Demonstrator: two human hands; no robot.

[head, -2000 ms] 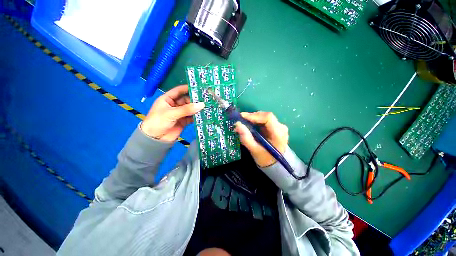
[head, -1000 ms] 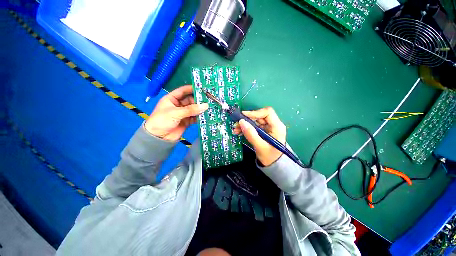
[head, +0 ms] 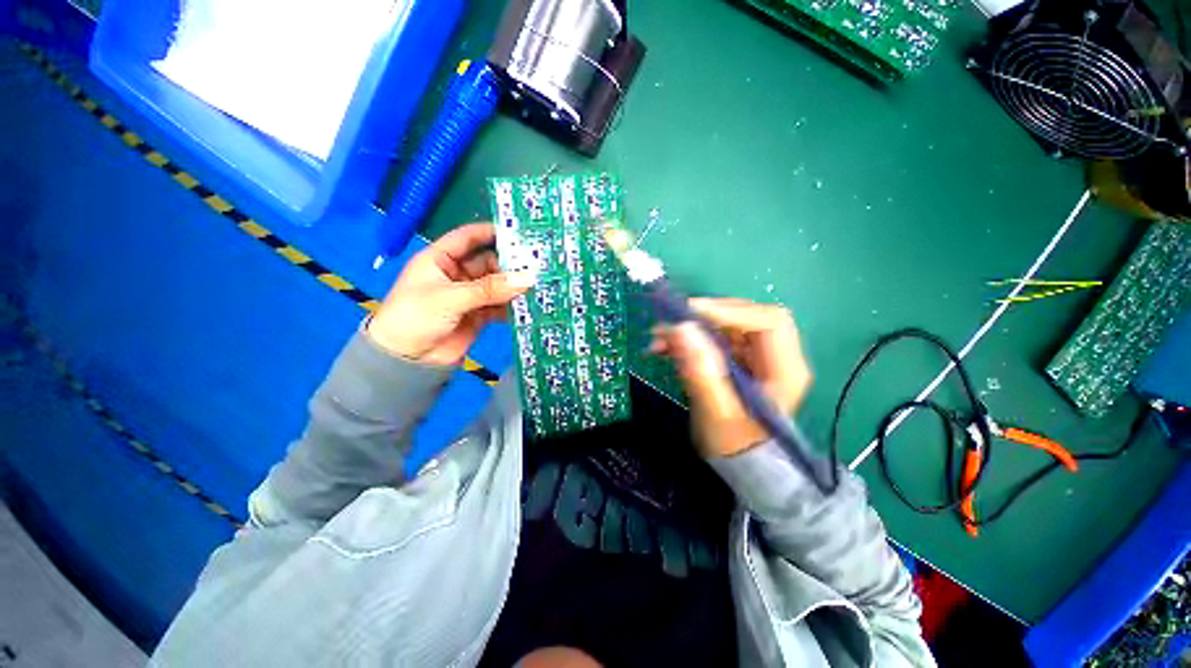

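Observation:
A green PCB panel [head: 575, 333] with rows of small boards and silvery dots is held up over the bench's front edge. My left hand [head: 451, 295] grips its left edge, thumb on the upper face. My right hand [head: 745, 365] holds the soldering iron [head: 731, 359], which is blurred. Its tip points up and left at the panel's upper right part; whether it touches cannot be told. A thin strand sticks out to the right of the panel's upper edge area.
Solder spool [head: 568, 59] and blue coiled tube [head: 444, 150] stand upper left, beside a blue tray [head: 314, 196]. Orange-handled cutters [head: 969, 483] and the iron's cord lie right. Yellow tweezers [head: 1045, 287], a fan [head: 1078, 89], more panels [head: 1123, 326] and a parts bin [head: 1110, 587] are farther right.
My right hand has moved right with the iron, and the tip has shifted from the panel's left part to its right part. My left hand still holds the panel in nearly the same place.

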